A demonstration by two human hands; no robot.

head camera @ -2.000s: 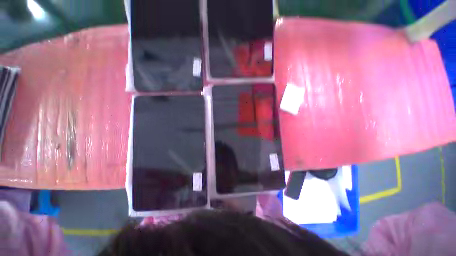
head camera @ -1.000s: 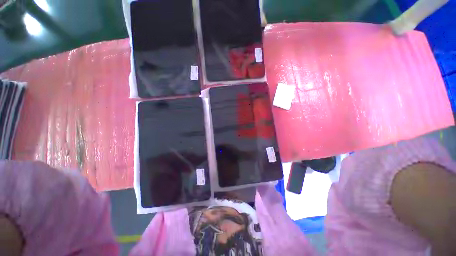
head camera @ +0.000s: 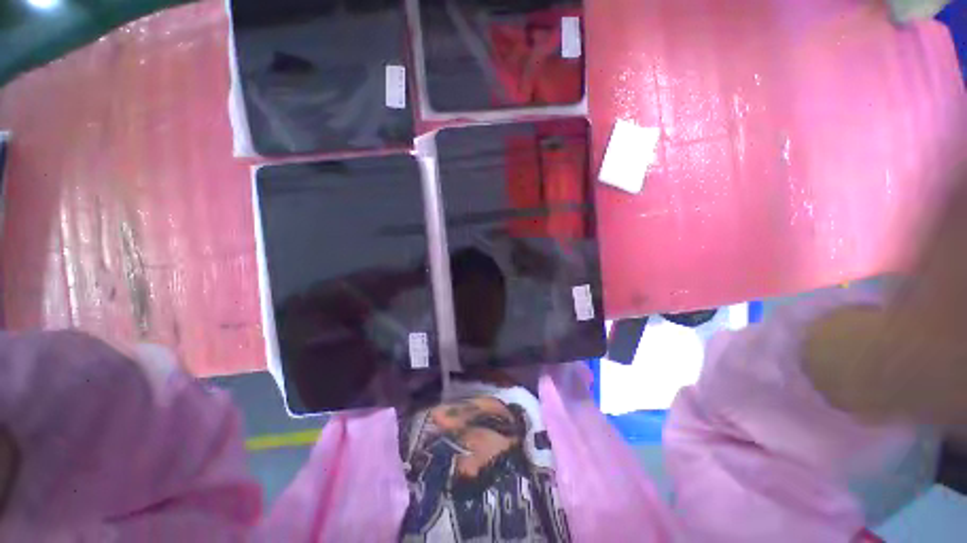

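Note:
Four dark tablets with pale borders lie two by two. The near left tablet (head camera: 345, 255) and near right tablet (head camera: 520, 191) show whole. The far left tablet (head camera: 318, 95) and far right tablet (head camera: 498, 64) are cut off by the top edge. Their screens are black with reflections, each with a small white label low on its right. My left hand is out of the picture; only the sleeve and a sliver of bare arm show at lower left. My right forearm is large and blurred at the right edge; its hand does not show. Neither hand is seen touching a tablet.
Shiny pink sheeting (head camera: 721, 239) covers the bench. A white slip (head camera: 629, 156) lies on it right of the tablets. A blue bin (head camera: 636, 426) with white and dark items stands beyond the bench's near edge. A pale object (head camera: 914, 9) shows at the top right. Yellow floor line at lower left.
The view has shifted, so the tablets sit higher in the picture. Both pink sleeves came into view, and my right forearm has swung upward at the right. The tablets keep their arrangement.

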